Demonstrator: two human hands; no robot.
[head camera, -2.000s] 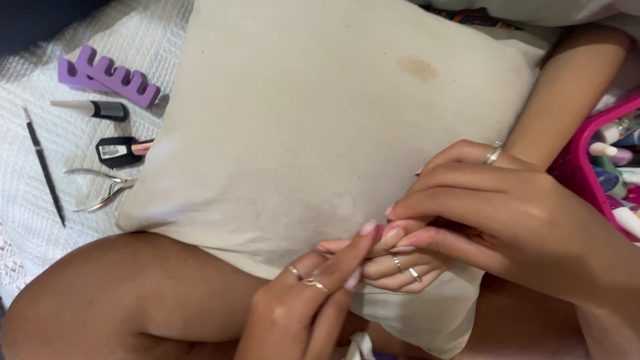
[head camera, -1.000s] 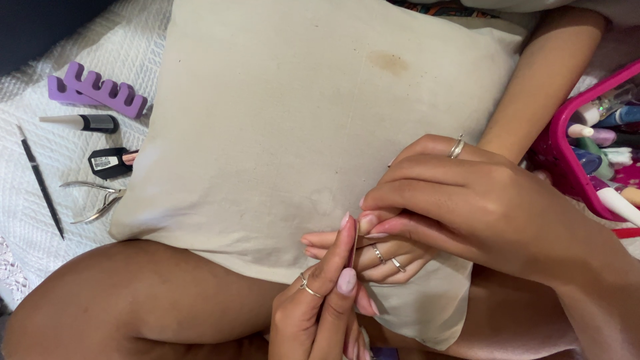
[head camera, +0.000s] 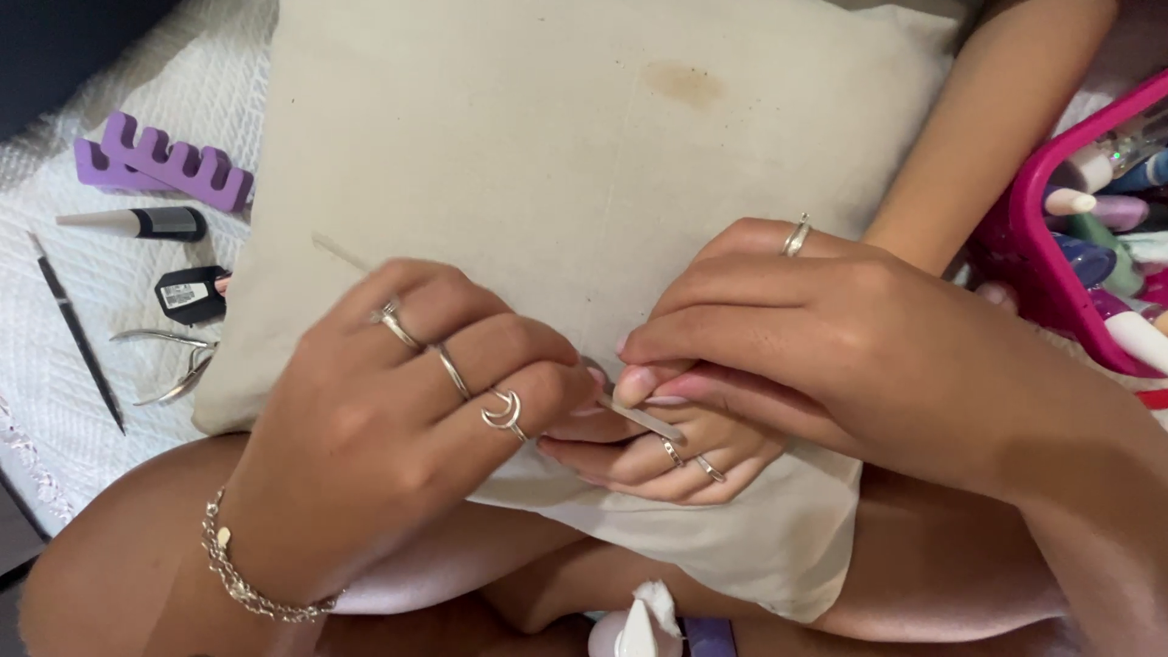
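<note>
My left hand (head camera: 411, 374), with several rings and a chain bracelet, grips a thin, pale, narrow stick, seemingly a nail file (head camera: 650, 422). Its flat end lies by the fingertip of another person's hand (head camera: 721, 447), and its other end sticks out past my knuckles. My right hand (head camera: 803, 338) pinches one finger of that hand between thumb and fingers. The other person's hand wears two rings and rests palm down on a cream cushion (head camera: 511, 164), its forearm coming from the upper right. My left fingertips and part of the held finger are hidden.
Purple foam toe separators (head camera: 182, 164), a bottle with a pale tapered cap (head camera: 137, 222), a dark bottle (head camera: 190, 294), metal nippers (head camera: 173, 342) and a thin brush (head camera: 78, 333) lie left. A pink basket (head camera: 1031, 210) of bottles stands right. A white-nozzled bottle (head camera: 637, 634) is at the bottom.
My left hand has come up from the lower middle and turned, so its back now shows above the stick. My right hand keeps hold of the other person's finger.
</note>
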